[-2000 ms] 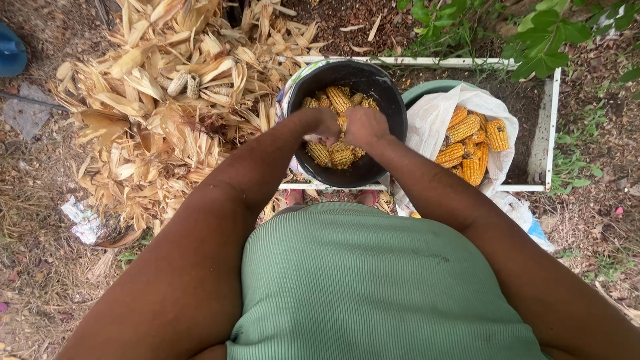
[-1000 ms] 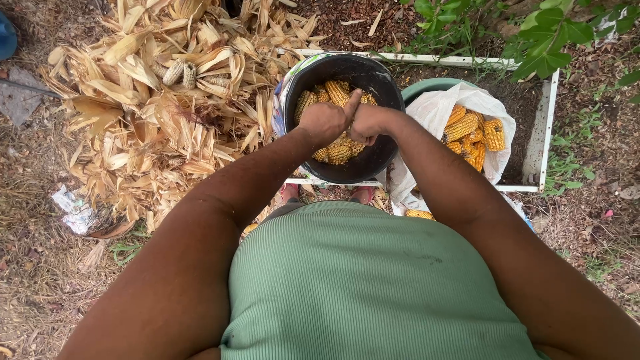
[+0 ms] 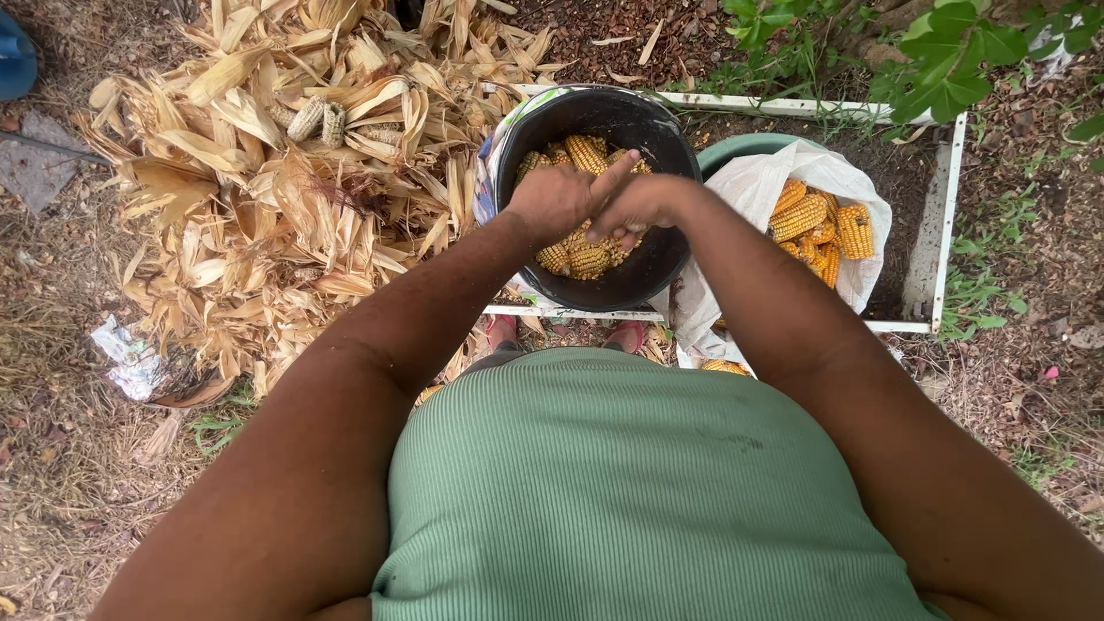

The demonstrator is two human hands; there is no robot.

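Observation:
My left hand (image 3: 556, 200) and my right hand (image 3: 642, 207) meet over a black bucket (image 3: 673, 259) that holds husked yellow corn cobs (image 3: 589, 259). One finger of the left hand points up and to the right across the other hand. The right hand's fingers are bent, with a small pale bit near their tips; what either hand grips between them is hidden. Right of the bucket, a white woven sack (image 3: 867, 194) with more yellow corn cobs (image 3: 798, 217) sits in a green tub (image 3: 746, 148).
A large heap of dry corn husks (image 3: 285, 198) lies left of the bucket, with several bare cobs (image 3: 332, 123) on it. A white metal frame (image 3: 949, 216) surrounds the bucket and tub. Leafy branches (image 3: 944, 69) hang at upper right. A blue container (image 3: 13, 56) stands at far left.
Both hands stay over the bucket. Two seconds ago they were a little apart above the cobs; now they overlap, and a finger of the left hand is extended.

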